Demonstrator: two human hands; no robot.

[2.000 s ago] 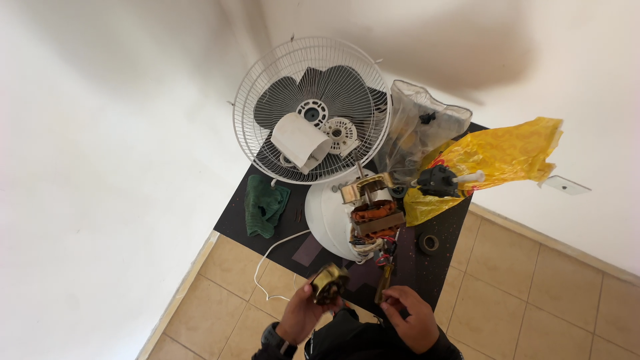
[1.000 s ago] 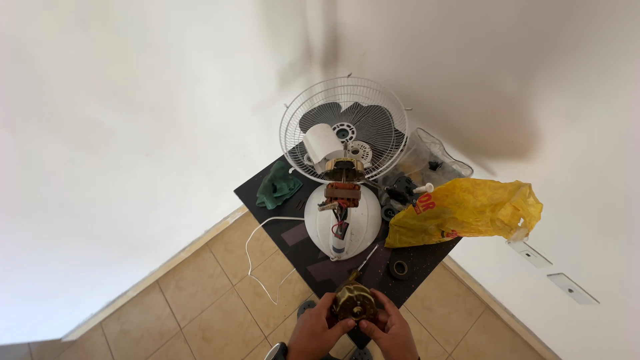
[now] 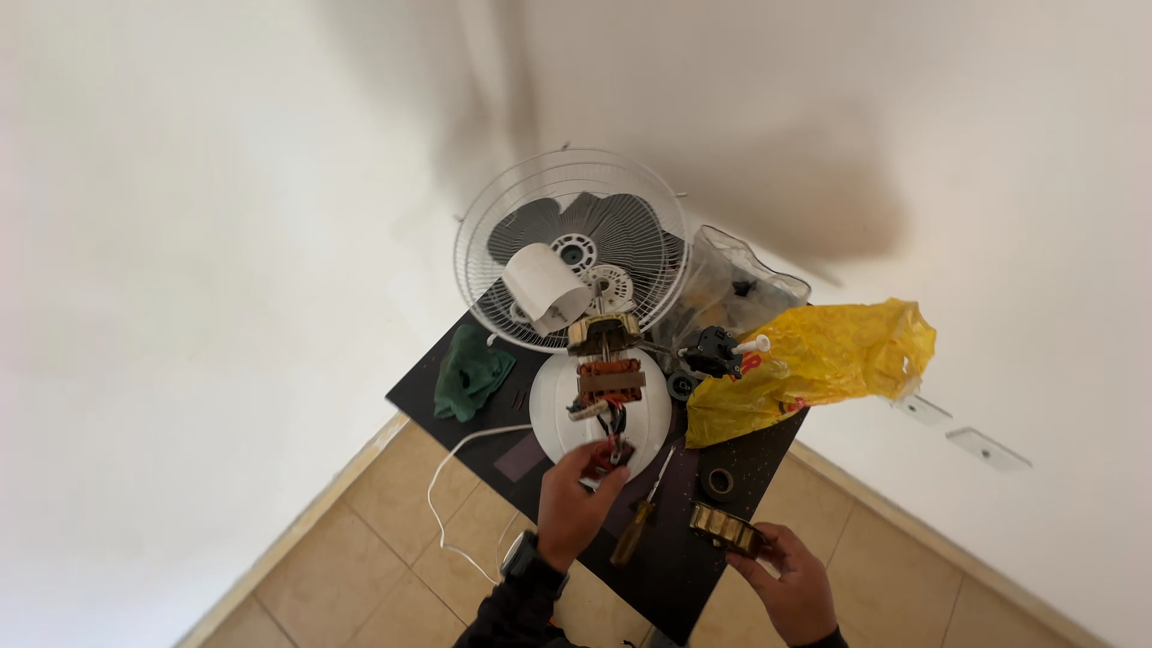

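Note:
My left hand (image 3: pixel 579 498) has its fingers closed on the red and dark wiring (image 3: pixel 610 457) below the fan motor's copper-wound stator (image 3: pixel 611 381). A brass-coloured motor housing part (image 3: pixel 605 334) sits on the shaft above that stator, over the round white fan base (image 3: pixel 551 416). Out at the right corner of the table, my right hand (image 3: pixel 787 579) holds a second brass-coloured motor housing (image 3: pixel 724 529) by its edge. Between the two hands lies a screwdriver with an amber handle (image 3: pixel 633 535), its shaft pointing away from me.
A white wire fan guard (image 3: pixel 463 261) with grey blades stands at the back of the black table (image 3: pixel 661 589). Left is a green cloth (image 3: pixel 470 373); right are a yellow plastic bag (image 3: pixel 810 360), a clear bag (image 3: pixel 765 301), a black gearbox (image 3: pixel 713 352) and a tape roll (image 3: pixel 719 483).
One second ago both hands were on the brass housing near the table's front. The left has since let go and taken hold of the wiring; the right has moved rightward with the housing.

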